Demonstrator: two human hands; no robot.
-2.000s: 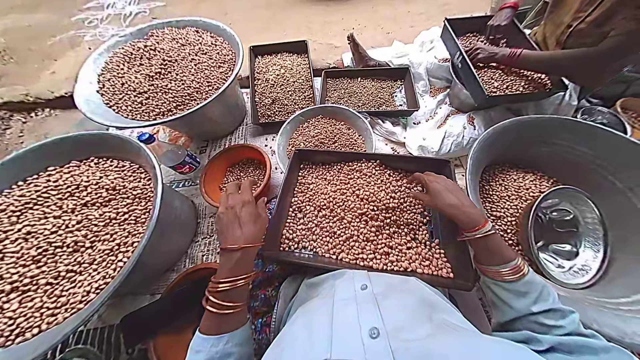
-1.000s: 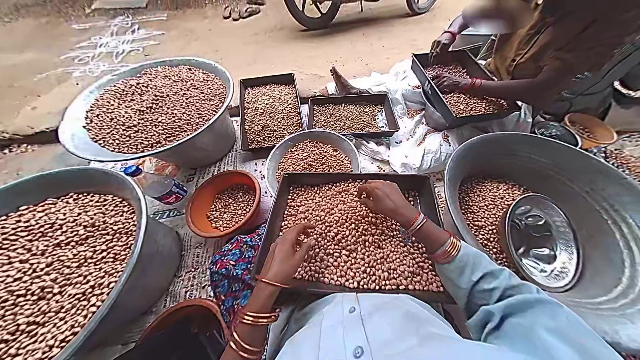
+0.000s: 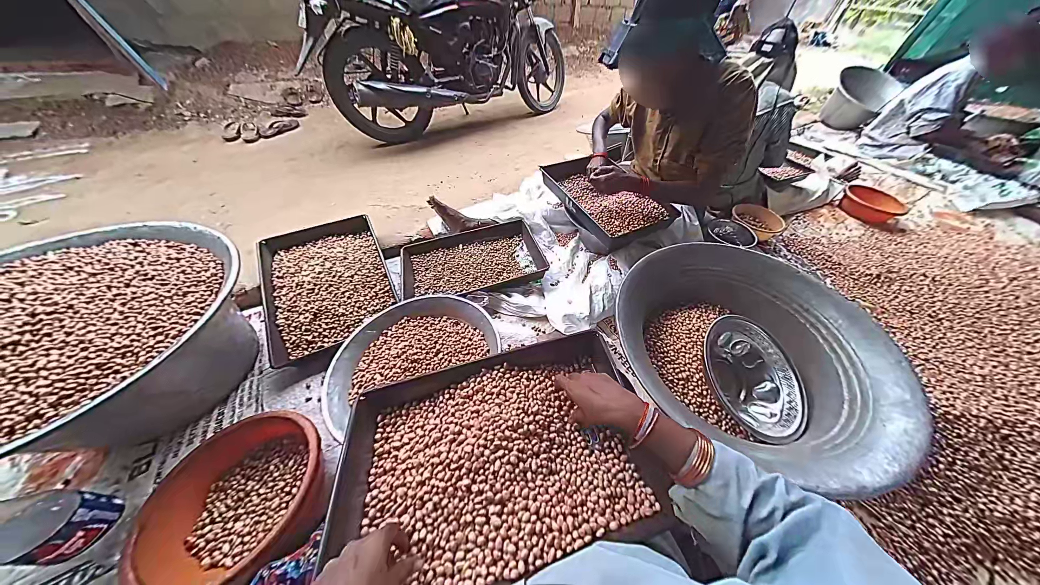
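A dark rectangular tray (image 3: pixel 357 439) heaped with reddish-brown nuts or seeds lies across my lap. My right hand (image 3: pixel 600 400) touches the heap near the tray's far right corner, its fingertips among the nuts; whether it pinches any cannot be told. My left hand (image 3: pixel 370 559) is at the near left corner, partly cut off by the frame's bottom edge, its fingers bent at the nuts. An orange bowl (image 3: pixel 154 520) with fewer nuts stands left of the tray. Just beyond the tray is a round metal basin (image 3: pixel 335 390) of nuts.
A large metal tub (image 3: pixel 861 390) at right holds nuts and a shiny metal plate (image 3: pixel 756 378). Another full tub (image 3: pixel 187 374) stands left. Two dark trays (image 3: pixel 272 313) (image 3: pixel 475 236) lie ahead. A person (image 3: pixel 691 122) works at a tray beyond; a motorcycle (image 3: pixel 447 65) stands behind.
The view has swung up and right. My right hand has moved from the middle of the nuts to the tray's far right part; my left hand is now lower at the near left corner.
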